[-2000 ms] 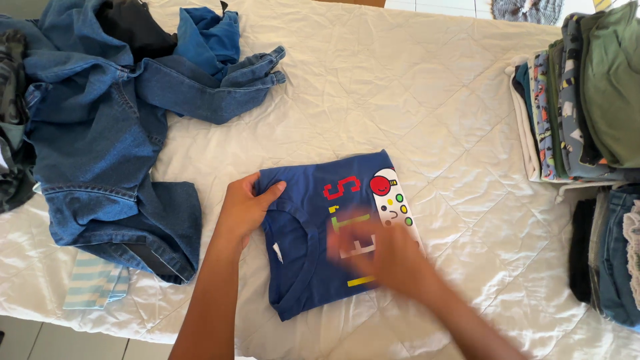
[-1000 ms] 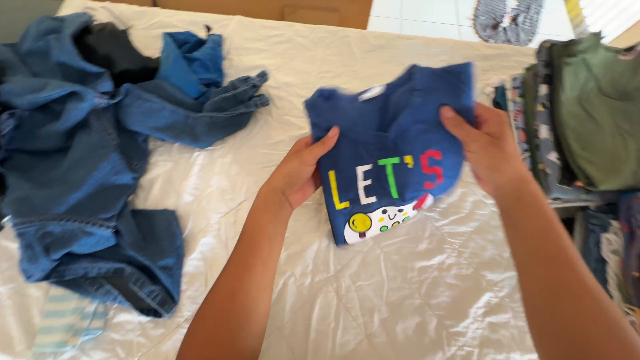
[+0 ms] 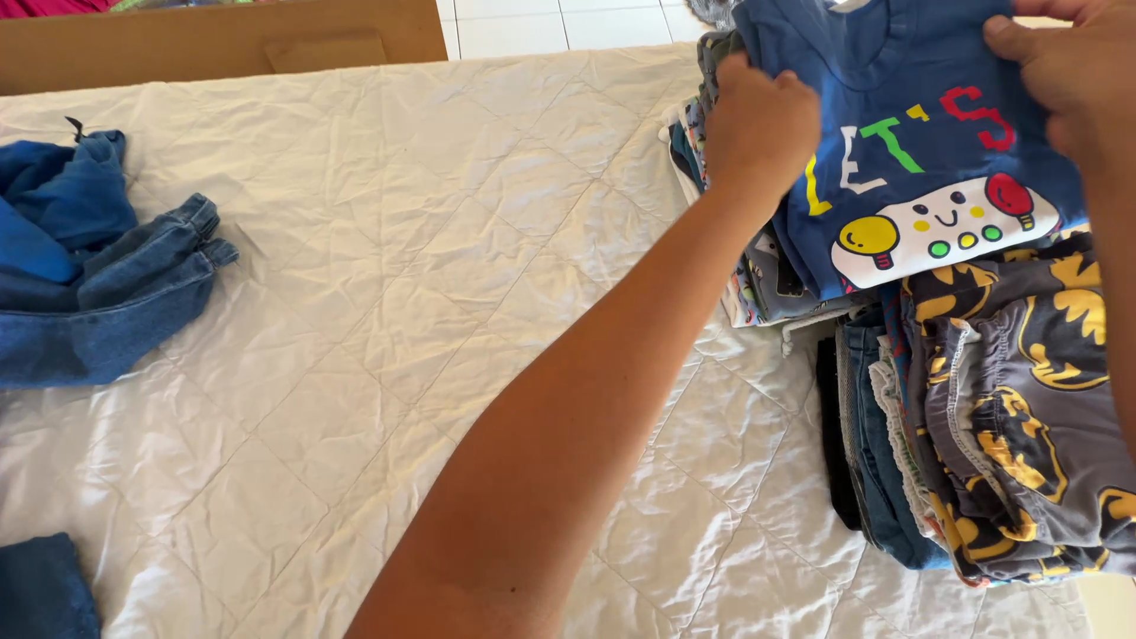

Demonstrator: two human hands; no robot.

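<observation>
A folded blue T-shirt (image 3: 941,133) with bright printed letters and a smiling game-controller picture lies over the top of a stack of folded clothes (image 3: 763,284) at the upper right. My left hand (image 3: 763,124) is at the shirt's left edge, fingers curled in against it; the fingertips are partly hidden. At the opposite edge, my right hand (image 3: 1074,89) pinches the cloth near the shoulder, thumb on top. The neckline points away from me, and the shirt's lower edge rests beside the lower pile.
Folded shorts with a yellow bat print (image 3: 1029,426) top a second pile at the right, with folded denim in it. Blue denim clothes (image 3: 106,293) lie loose at the left. A pale quilted cover (image 3: 399,311) spreads beneath. Beyond its far edge are a cardboard box (image 3: 222,44) and floor tiles.
The blue shirt lay on the cover, was then lifted in both hands, and is now over the right-hand stack. The view has swung to the right.
</observation>
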